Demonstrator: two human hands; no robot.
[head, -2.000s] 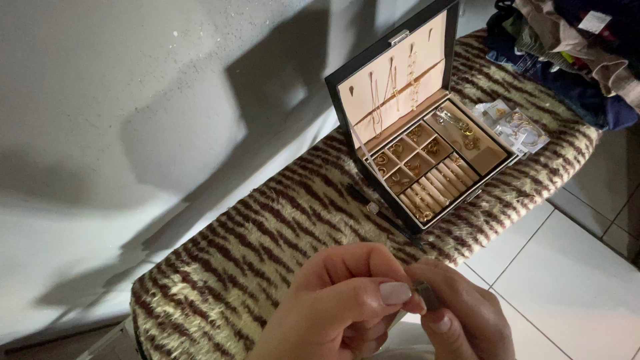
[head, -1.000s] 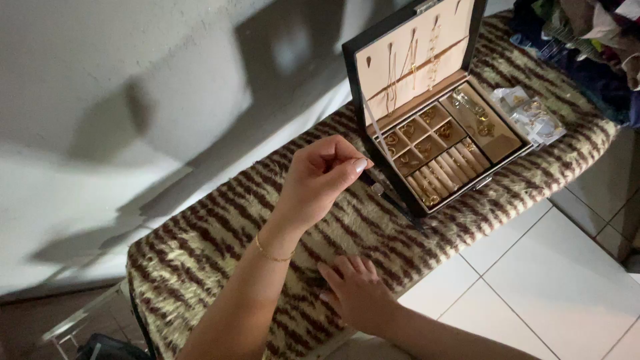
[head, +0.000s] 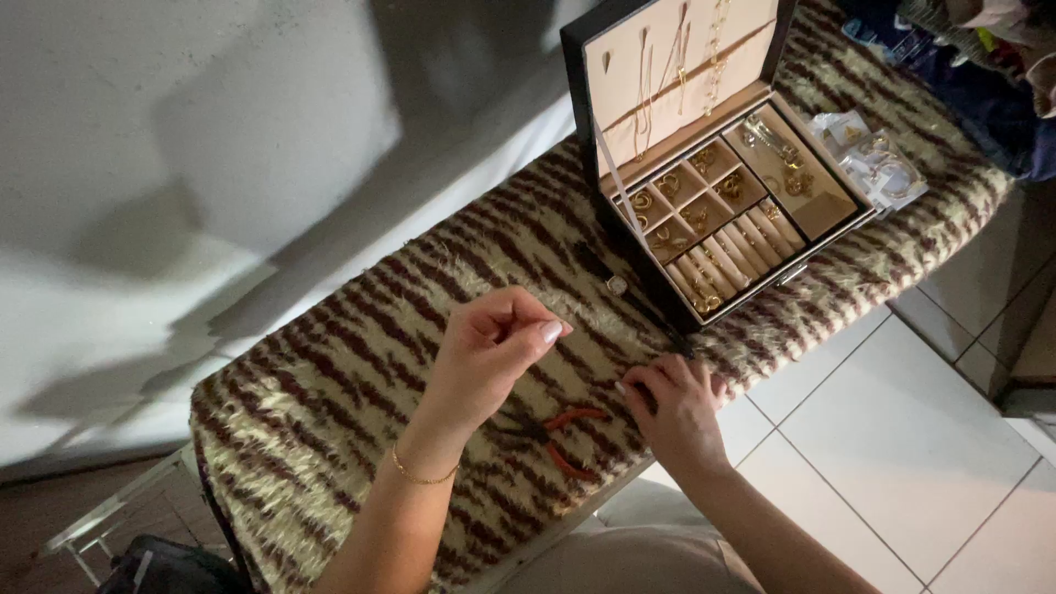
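My left hand (head: 491,355), a thin gold bracelet (head: 422,478) at its wrist, is raised over the striped furry cover (head: 346,363). Its thumb and forefinger are pinched; whether something tiny sits between them cannot be seen. My right hand (head: 676,408) rests on the cover's near edge, fingers curled by the end of a black-strapped wristwatch (head: 616,285); what is under them is hidden. Pliers with red handles (head: 573,417) lie between my hands, partly behind my left wrist. An open black jewelry box (head: 701,318) beyond holds rings, earrings and other gold pieces, with necklaces (head: 681,74) hanging in its lid.
Small clear plastic bags (head: 887,173) with jewelry lie right of the box. Folded or heaped clothes (head: 973,66) are at the top right. A grey wall (head: 206,165) runs along the far side, and white floor tiles (head: 891,437) show below the near edge.
Two seconds ago my hands were together at the bottom, around a small grey item; they are now apart. Since one second ago my right hand has moved right along the cover's edge, and the pliers have come into sight.
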